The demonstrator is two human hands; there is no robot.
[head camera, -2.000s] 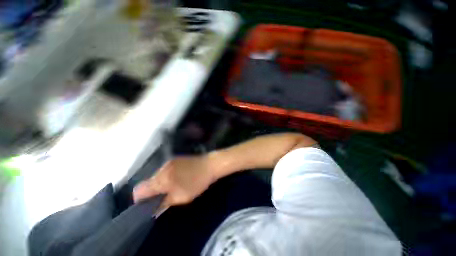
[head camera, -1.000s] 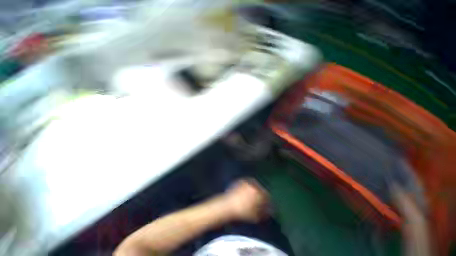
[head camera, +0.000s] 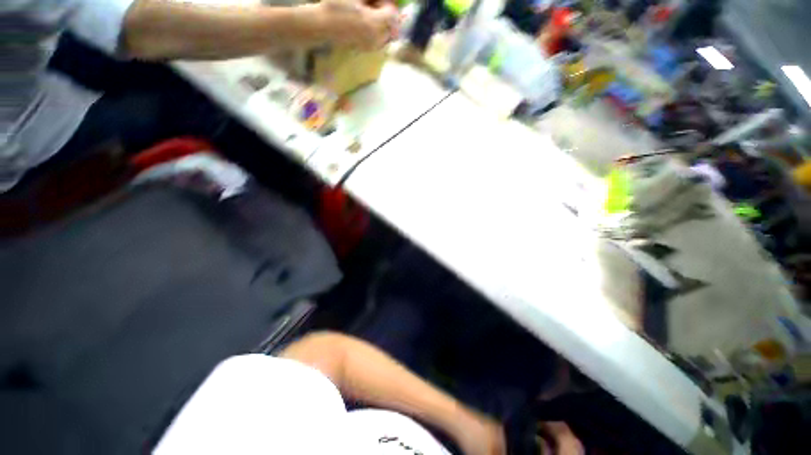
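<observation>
My left forearm comes from the white sleeve at the bottom. My left hand (head camera: 485, 435) is low in the picture, blurred and cut off by the lower edge. Just right of it are fingers (head camera: 560, 437), seemingly of my right hand, also cut off. Something dark lies between them; I cannot tell whether either hand holds anything. The cream sewing machine (head camera: 720, 258) stands at the right on the white table (head camera: 498, 222). A neon yellow-green tag (head camera: 618, 188) is beside its needle area.
A large grey cloth pile (head camera: 133, 275) fills the left, with a red container rim (head camera: 173, 151) behind it. Another person's arm (head camera: 240, 34) reaches over the table's far end at upper left. A thin dark cord (head camera: 400, 131) crosses the table. Blurred coloured items lie beyond.
The view has swung left. The orange-red crate on the right has left the picture, and the other person and grey pile have come in. The cloth held two seconds ago is no longer seen in hand.
</observation>
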